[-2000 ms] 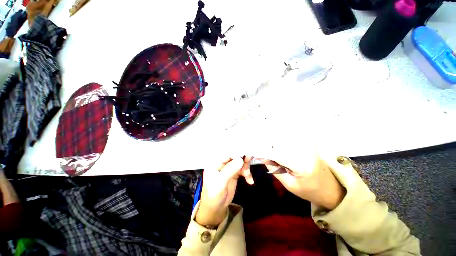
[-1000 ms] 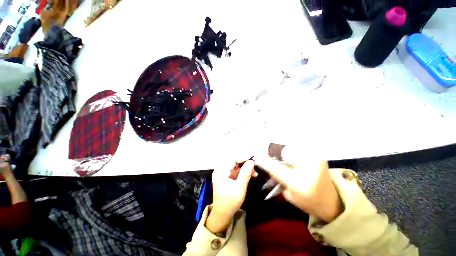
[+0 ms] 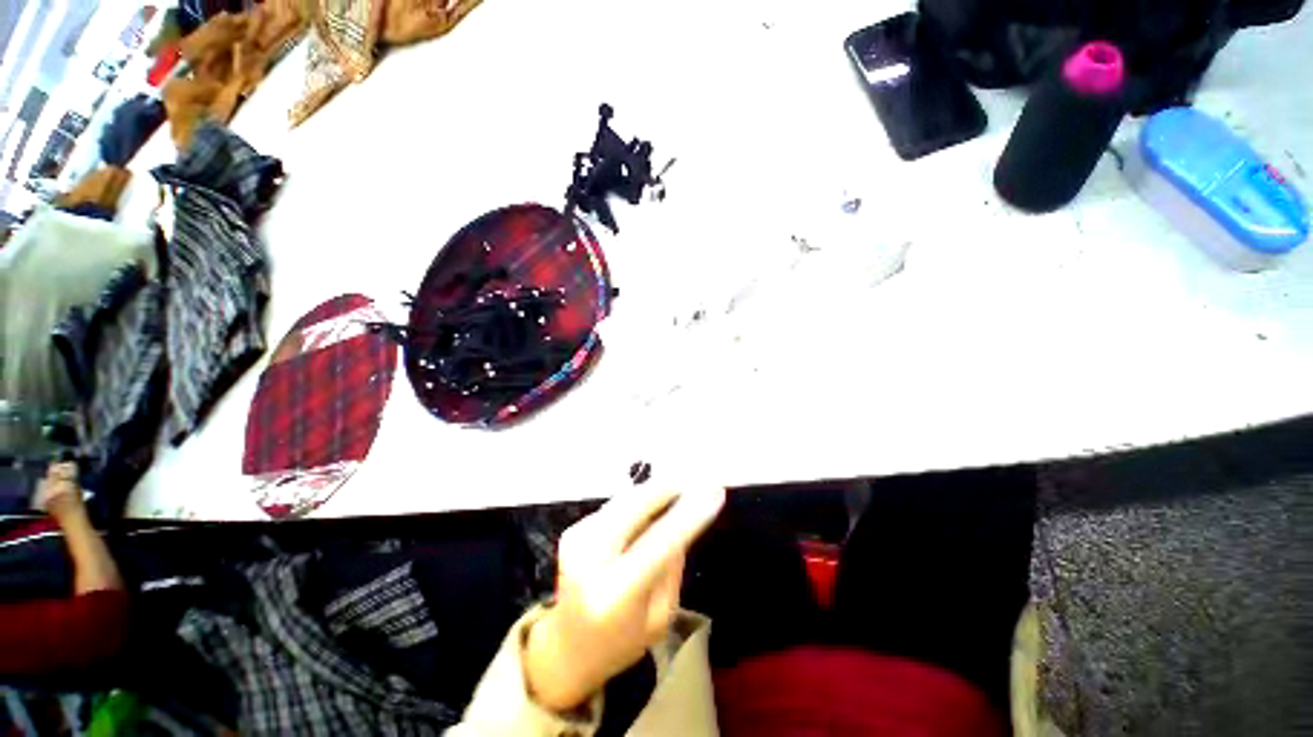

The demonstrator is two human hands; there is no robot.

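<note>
My left hand (image 3: 612, 583) is at the table's front edge with its fingertips pinched together. A small dark knob, which looks like a knot button (image 3: 641, 471), shows at the fingertips. The rest of the piece is hidden by the fingers. No needle or thread can be made out. My right hand is not in view; only a bit of beige sleeve (image 3: 1027, 670) shows at the lower right. The round plaid container (image 3: 555, 248) holds a heap of unfinished button strips (image 3: 483, 338). A separate black cluster of knot buttons (image 3: 615, 170) lies beyond it.
The plaid lid (image 3: 320, 410) lies left of the container. A phone (image 3: 917, 89), a black bottle (image 3: 1058, 141) and a blue case (image 3: 1224, 180) stand at the right back. Plaid garments (image 3: 216, 281) are at left. Another person's arm (image 3: 87, 554) shows at the left edge.
My right hand has left the picture. My left hand has shifted a little left and keeps its pinch. The view has turned, so the table things appear lower and most of them further right.
</note>
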